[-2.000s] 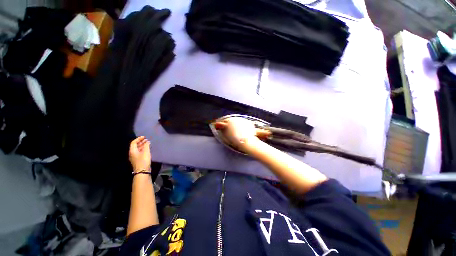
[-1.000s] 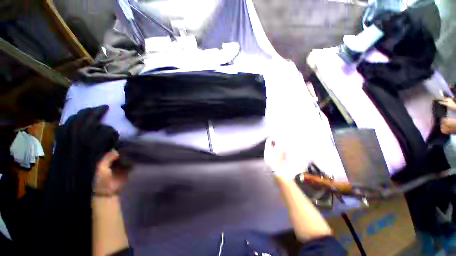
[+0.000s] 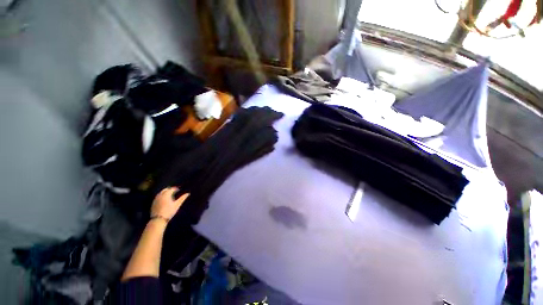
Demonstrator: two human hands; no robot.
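Note:
My left hand is at the left, on or just over the unpressed pile of loose black lengths that drapes over the table's left edge. Its fingers lie against the dark cloth; whether they grip a piece I cannot tell. My right hand is out of the picture. The pressed stack is a thick black block across the far part of the table. A thin whitish strip lies at its near side. The steam iron is not in view.
The lilac table cover has a dark patch and peaks against the wall. White pieces and crumpled grey cloth lie behind the stack. Clothes are heaped at left. Another table edge shows far right.
The view has swung left. The black piece that both hands held up is no longer seen in front. My left hand is now at the unpressed pile, and my right hand and the iron have left the picture.

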